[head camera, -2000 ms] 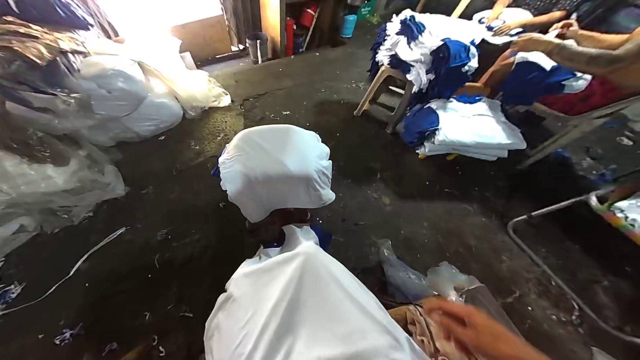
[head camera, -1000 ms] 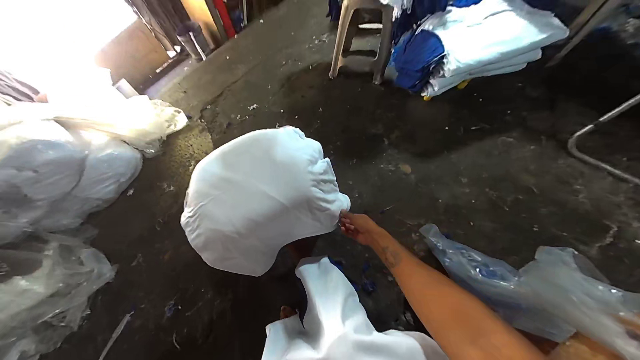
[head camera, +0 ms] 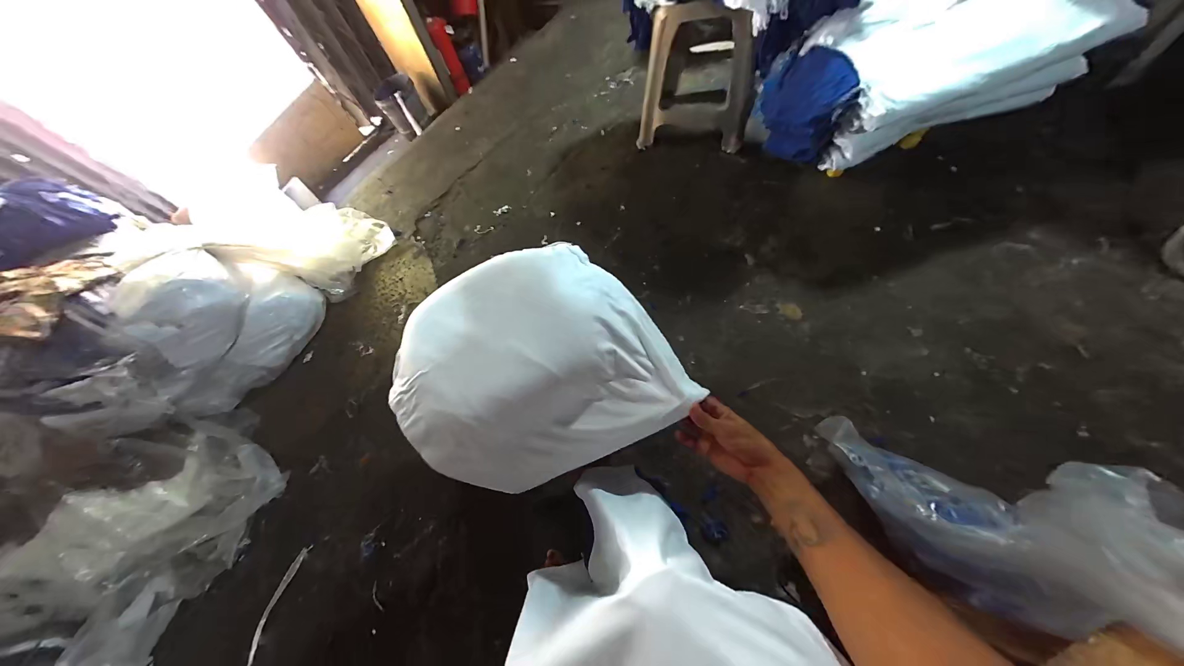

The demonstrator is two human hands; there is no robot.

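A white cloth piece (head camera: 527,370) lies spread over a rounded support in the middle of the head view; what is under it is hidden. My right hand (head camera: 726,439) pinches its right corner between thumb and fingers, the forearm reaching in from the lower right. Below it, more white cloth (head camera: 647,592) drapes at the bottom edge, its narrow end close under the spread piece. My left hand is not in view.
Clear plastic bags (head camera: 999,527) lie at the lower right, and more plastic-wrapped bundles (head camera: 203,314) line the left. A plastic stool (head camera: 698,65) stands at the top beside a stack of folded white cloth (head camera: 962,74). Scraps litter the dark floor (head camera: 832,324).
My right hand has moved from the lower right to the corner of the white cloth and took hold of it. Since one second ago that corner is drawn out to a point. The view has shifted.
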